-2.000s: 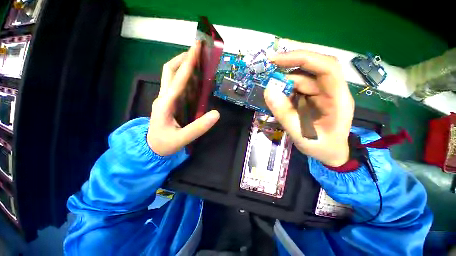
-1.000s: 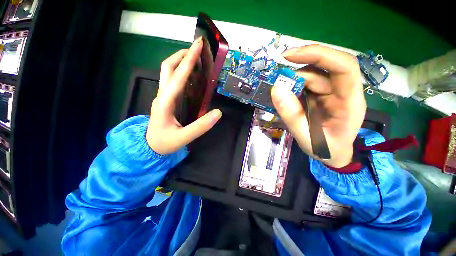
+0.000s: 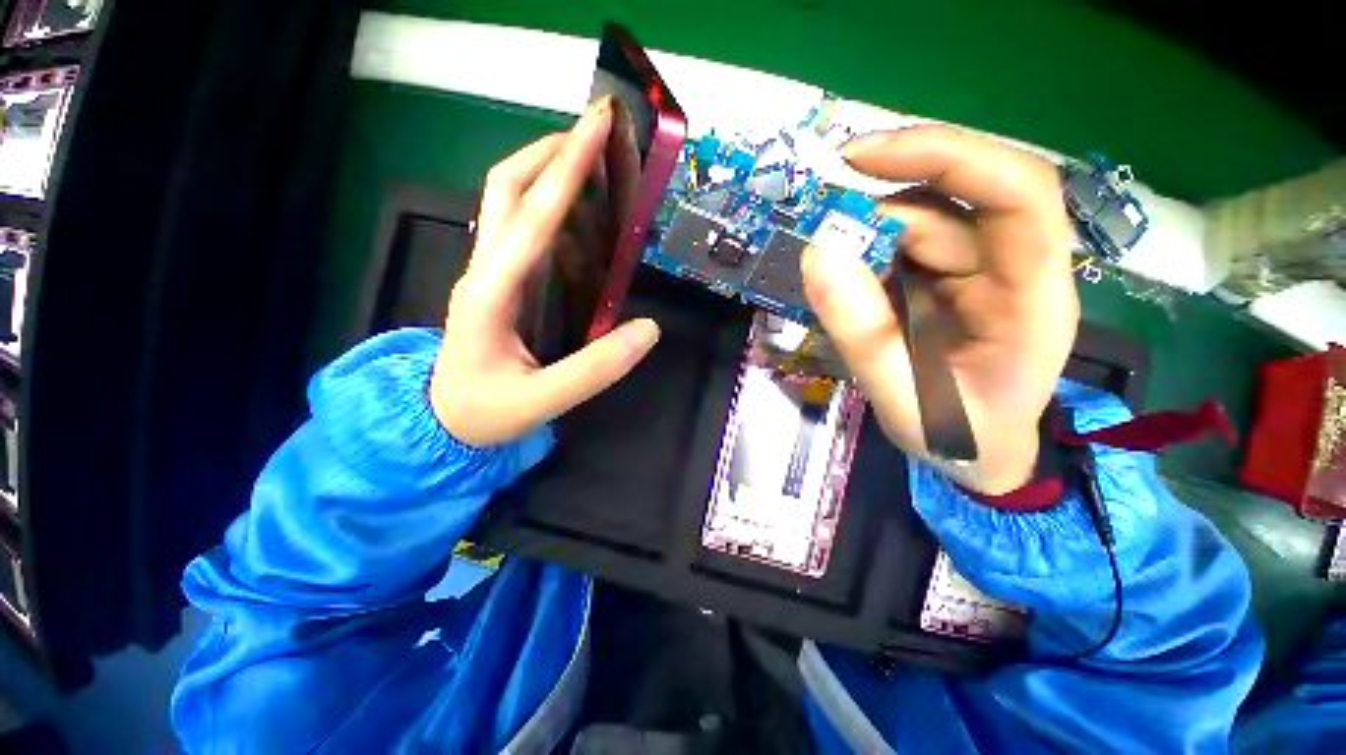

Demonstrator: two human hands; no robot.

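My left hand holds a red-rimmed phone frame tilted on edge, its glossy dark side against my fingers. My right hand pinches a blue mainboard with grey shields by its right end, thumb in front. The board's left end meets or passes behind the frame's red edge; I cannot tell if they touch. A dark metal strip, perhaps tweezers, lies across my right palm. Below, a pink-rimmed phone frame lies in a pocket of the black foam tray.
A blue-white cluster lies behind the board. A dark module on wires is right of it, near a wrapped post. A red bin is at right. Stacked trays with phones stand at left. A cord hangs from my right wrist.
Over two seconds, the phone frame and board have shifted slightly right. The dark strip across my right palm has come into view. Both hands keep their grips.
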